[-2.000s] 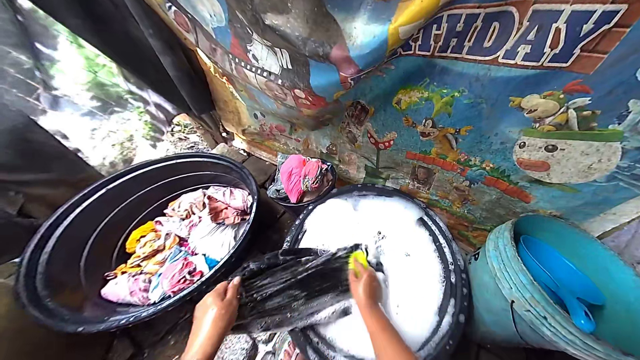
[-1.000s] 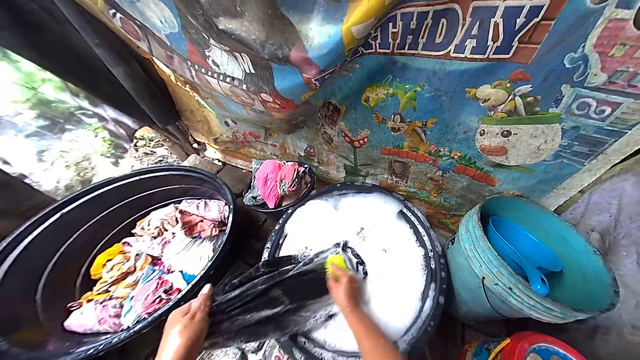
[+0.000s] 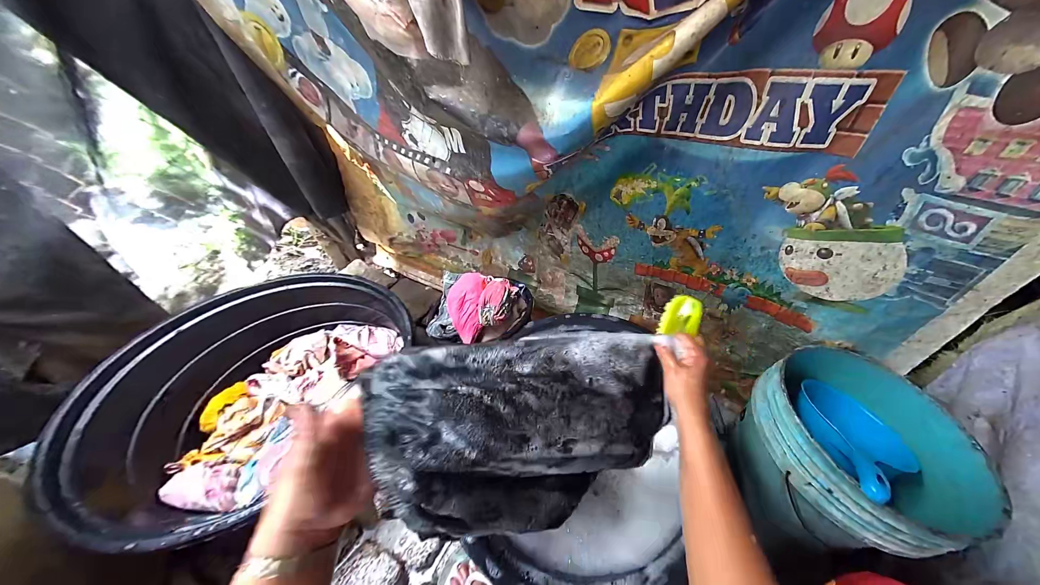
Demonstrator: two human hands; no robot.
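Note:
A wet, dark garment with soap suds on it (image 3: 512, 406) is stretched between both hands above a round black basin of foamy water (image 3: 617, 512). Its left end is in my left hand (image 3: 321, 463), which is blurred. At the upper right corner, my right hand (image 3: 685, 366) grips the cloth together with a yellow-green scrub brush (image 3: 681, 315), whose bristles point left. The garment hides much of the basin.
To the left is a large black tub (image 3: 89, 406) with a pile of mixed clothes (image 3: 244, 431). A small container with pink and dark cloths (image 3: 479, 305) sits behind. At right, a teal bucket (image 3: 764, 422) holds a blue dipper (image 3: 853, 439). A printed tarpaulin (image 3: 731, 195) hangs behind.
The dark garment, bunched low over the basin's edge before, is now lifted and spread out between my hands. My right hand has risen with the brush off the cloth's surface.

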